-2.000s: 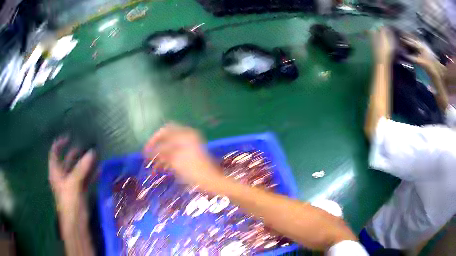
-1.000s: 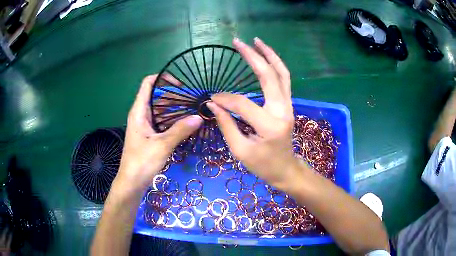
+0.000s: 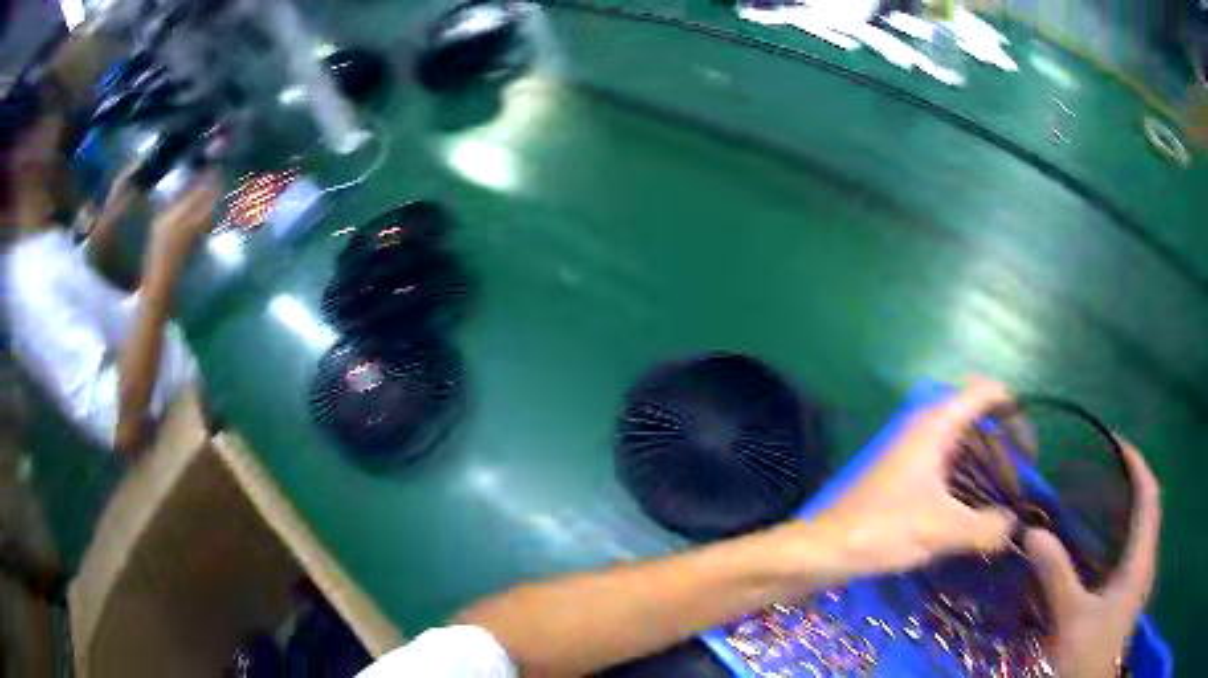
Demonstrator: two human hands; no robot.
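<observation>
A black front grille is held up over the blue parts tray at the lower right. My left hand grips its left side, with fingers near the centre. My right hand grips its right and lower edge, partly cut off by the picture's bottom. The grille is blurred, and I cannot tell whether a ring is on its centre. Loose copper rings lie in the tray, partly hidden by my left arm. A dark grille stack lies on the green bench left of the tray.
Several more grilles lie in a row further left, some with coppery glints. An open cardboard carton with black parts stands at the lower left. Another worker's white sleeve is beyond it, near a small copper ring pile. Partly assembled fans lie at the back.
The view has swung left, so the tray and my hands now appear at the lower right. The grille is still held; my right hand has moved from its centre to its outer edge.
</observation>
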